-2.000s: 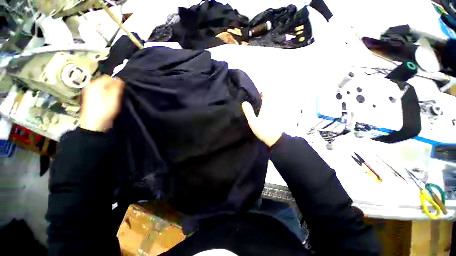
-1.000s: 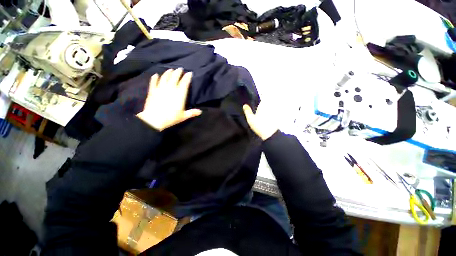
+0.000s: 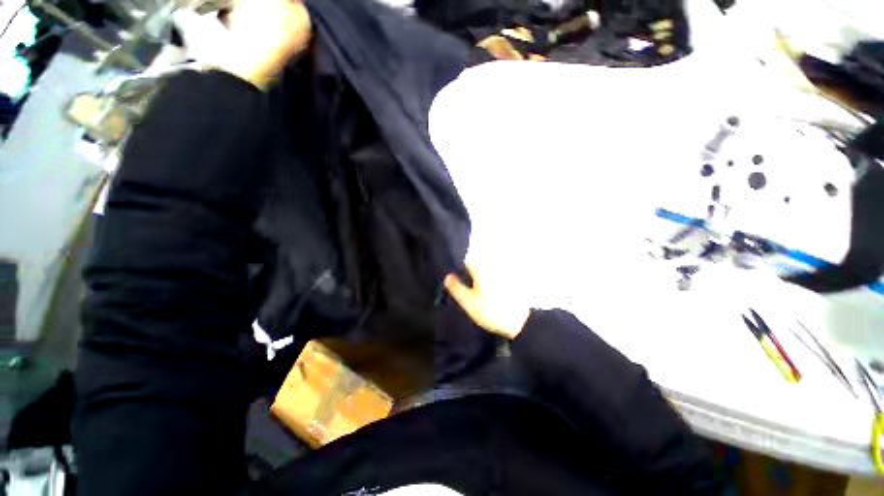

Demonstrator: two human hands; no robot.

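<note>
A dark navy to black garment (image 3: 388,184) hangs in folds over the left part of the table and down toward my lap. My left hand (image 3: 260,41) is at the top left, by the garment's upper edge; it is blurred, and its fingers are partly cut off or hidden. My right hand (image 3: 491,298) lies at the garment's right edge, thumb toward the cloth; whether its fingers pinch the cloth cannot be told. A small white strip (image 3: 271,339) shows at the garment's lower left.
The white sewing machine (image 3: 775,179) stands at the right of the white table (image 3: 552,155). Snips (image 3: 773,346), thin tweezers (image 3: 824,356) and scissors (image 3: 877,426) lie at the right front. A cardboard box (image 3: 330,395) is below. Dark cloth (image 3: 620,29) lies at the back.
My left hand has moved from the garment's middle up to the far left, and the garment has shifted left, baring more table. My right hand stays at the garment's right edge. The view has shifted.
</note>
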